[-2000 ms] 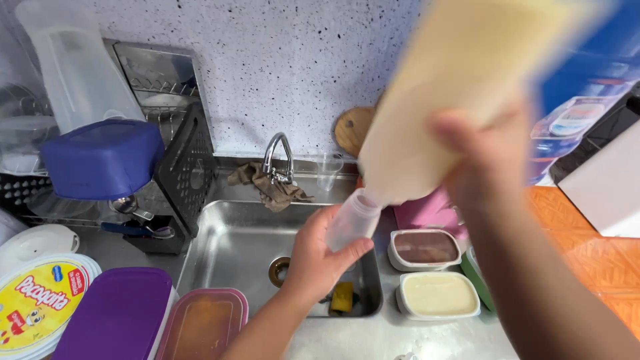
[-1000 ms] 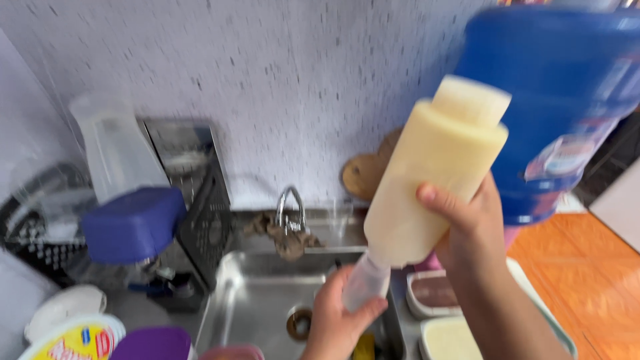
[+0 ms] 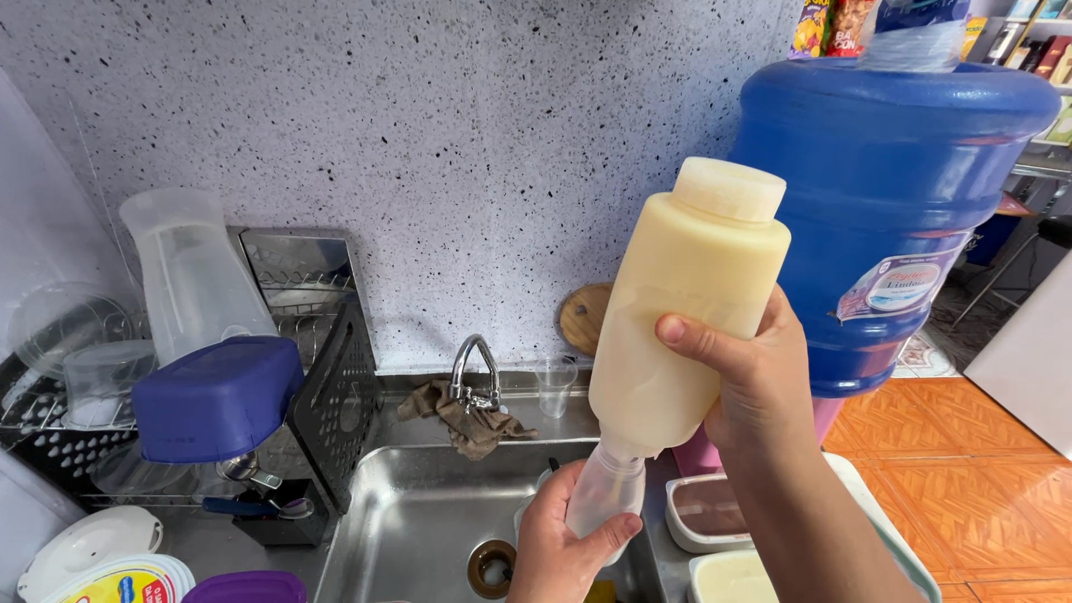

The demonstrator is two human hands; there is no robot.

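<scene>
My right hand point(image 3: 754, 360) grips a large translucent plastic bottle point(image 3: 687, 310) of pale yellow, creamy contents, tilted over the sink with its screw cap end uppermost. My left hand point(image 3: 578, 536) is closed around a small frosted plastic bottle or cup point(image 3: 610, 490) directly beneath it. The lower end of the large bottle meets the top of the small vessel, and a thin pale yellow streak shows inside the small one. Below both lies the stainless steel sink point(image 3: 410, 511).
A chrome faucet point(image 3: 475, 368) with a brown cloth point(image 3: 461, 419) stands behind the sink, beside a clear cup point(image 3: 554, 387). Left is a dish rack point(image 3: 335, 402) with a purple container point(image 3: 218, 398). Right are food tubs point(image 3: 708, 512) and a blue water jug point(image 3: 863, 209).
The large bottle has become more fully visible, its capped end cut off by the frame two seconds ago. Both hands keep their holds. The view has tilted upward.
</scene>
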